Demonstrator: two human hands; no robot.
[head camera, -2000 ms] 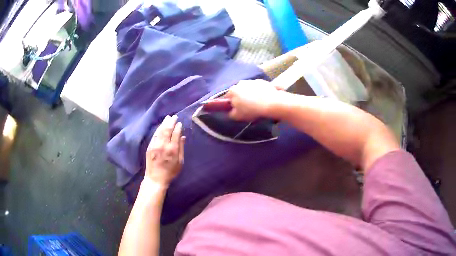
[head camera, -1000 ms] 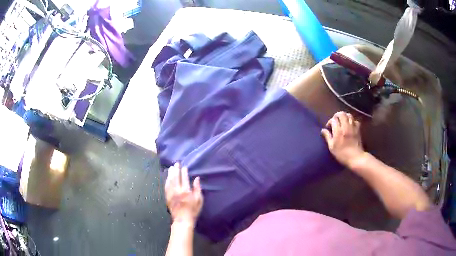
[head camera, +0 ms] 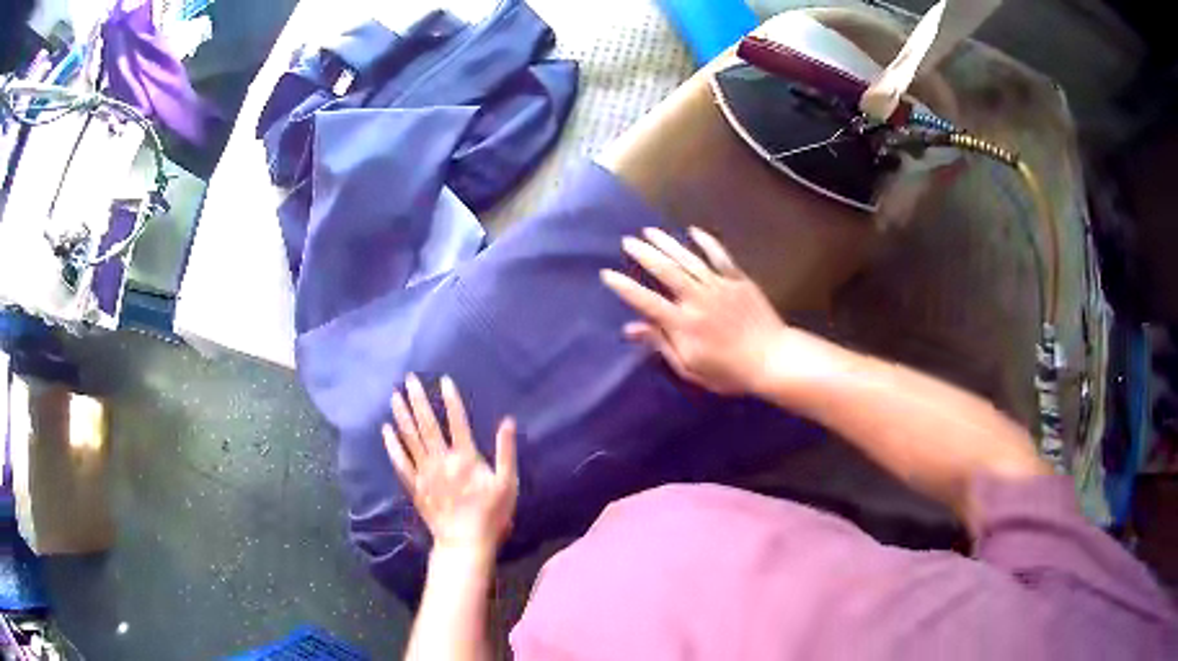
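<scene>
The purple-blue jacket (head camera: 517,323) lies over the padded table, its near part spread flat and its far part bunched, with a small pale tag near the far left. My left hand (head camera: 452,478) lies on the cloth at the left, fingers spread. My right hand (head camera: 704,310) lies on the cloth further right, fingers spread and palm down. Neither hand grips anything. The steam iron (head camera: 801,129), with a dark plate and dark red handle, rests beyond my right hand on the brown padding.
A yellowish-brown hose (head camera: 1033,194) runs from the iron down the right side. A pale strap (head camera: 924,58) rises from the iron. A blue strip (head camera: 708,23) lies at the far edge. A blue crate (head camera: 300,646) and a brown box (head camera: 65,471) are on the left.
The iron was in my right hand, then stood released at the far right. Since then my right hand has moved from the cloth's right edge onto the cloth, and the cloth's folds have shifted.
</scene>
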